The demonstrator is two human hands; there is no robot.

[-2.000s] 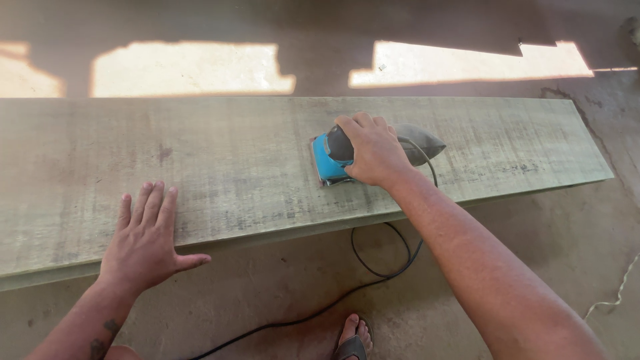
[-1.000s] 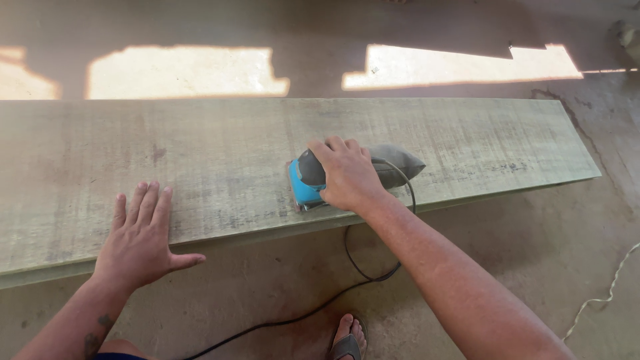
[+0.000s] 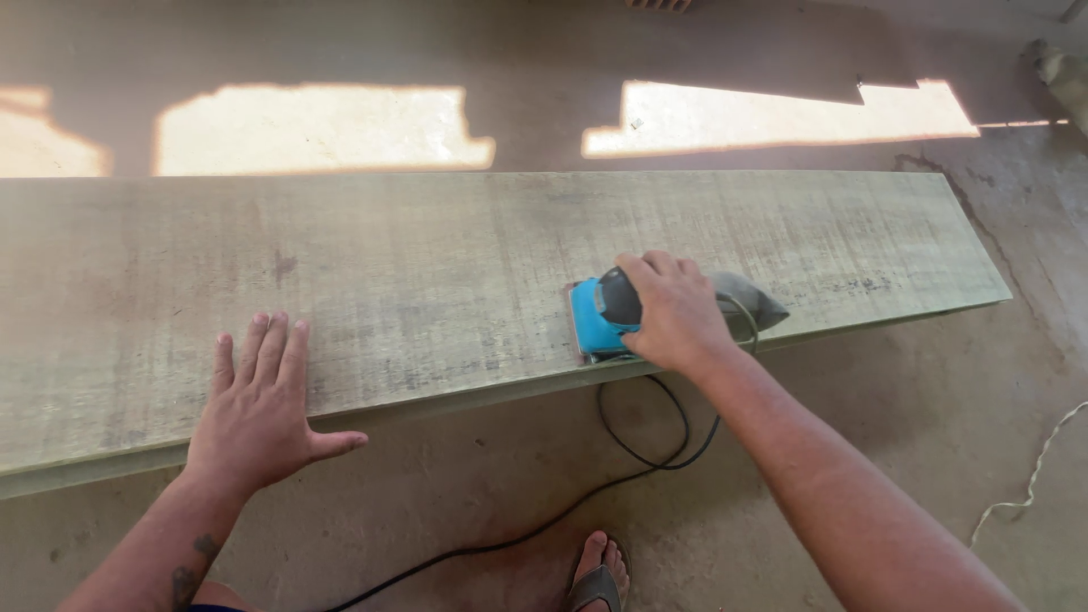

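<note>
A long, wide wooden plank (image 3: 408, 263) with rough, dark-stained grain crosses the view. My right hand (image 3: 676, 310) grips the top of a blue and black electric sheet sander (image 3: 599, 319), whose pad lies on the plank by its near edge. A grey dust bag (image 3: 752, 297) sticks out to the right behind the hand. My left hand (image 3: 259, 408) rests on the plank's near edge at the left, fingers spread and thumb out, holding nothing.
The sander's black cord (image 3: 544, 527) loops below the plank and runs along the concrete floor (image 3: 476, 484). A sandalled foot (image 3: 599, 574) stands near it. A pale twisted cord (image 3: 1033, 476) lies at the right. An animal (image 3: 1067, 85) is partly visible at the upper right.
My right hand has slid the sander left along the plank from where it was two seconds ago, then slightly right since one second ago. The left hand stays on the plank's edge.
</note>
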